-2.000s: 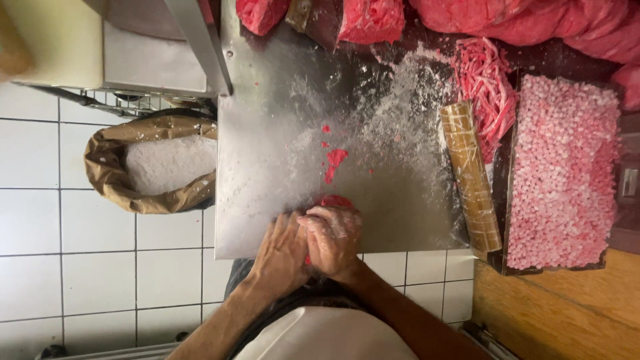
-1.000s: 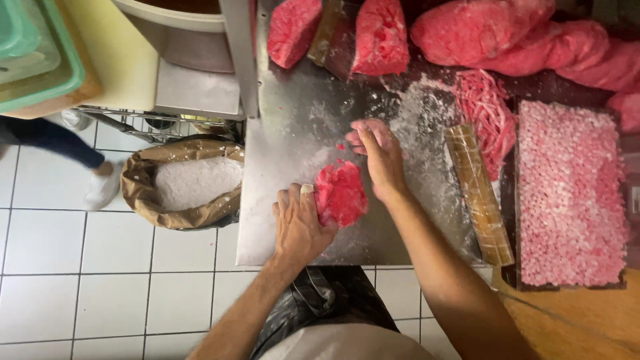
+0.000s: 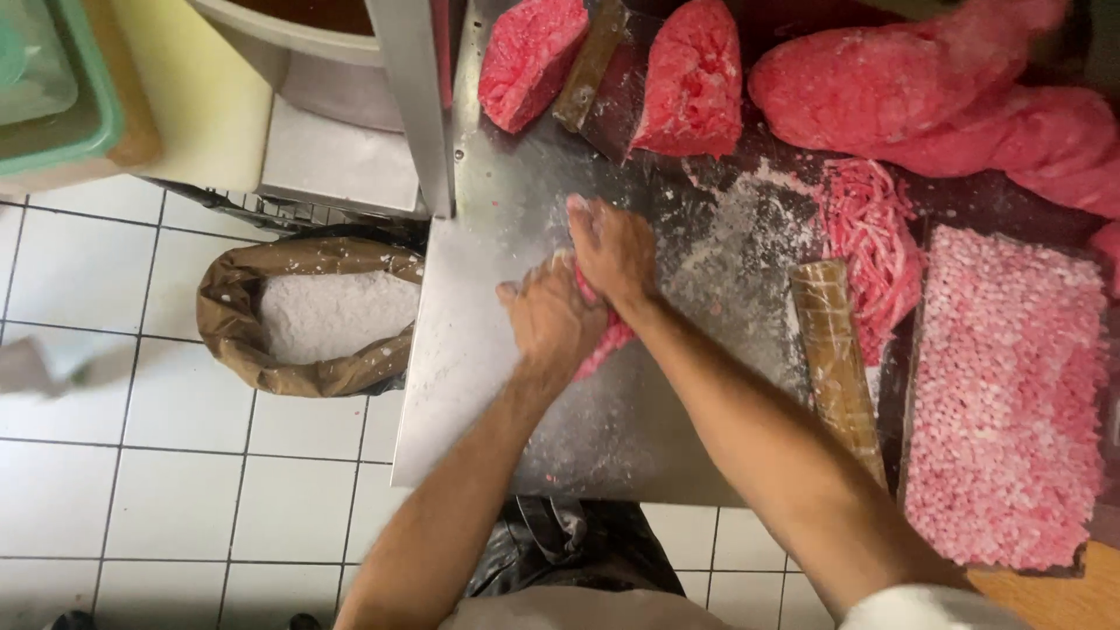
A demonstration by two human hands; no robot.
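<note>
A piece of pink dough (image 3: 604, 350) lies on the steel worktop (image 3: 490, 210), mostly covered by my hands. My left hand (image 3: 556, 311) presses on it from the left, fingers spread. Beside it on the right, my right hand (image 3: 612, 249) bears on the dough's upper part with its fingers curled; the two hands touch or nearly so. How far the fingers wrap the dough is hidden. Two larger pink dough lumps (image 3: 529, 61) (image 3: 691, 83) rest at the worktop's far side, with a tape-wrapped bar (image 3: 591, 66) between them. White flour dusts the steel right of my hands.
Pink dough strands (image 3: 866, 245) and another tape-wrapped bar (image 3: 836, 367) lie to the right. Beyond them stands a tray of small pink pieces (image 3: 1006, 402), below a long dough mass (image 3: 892, 92). An open flour sack (image 3: 236, 350) is left of the worktop, near a metal upright (image 3: 416, 105).
A second ago my hands were apart with the flattened dough showing between them; now both are together over it. The person's leg and shoe at the left are no longer in the same place.
</note>
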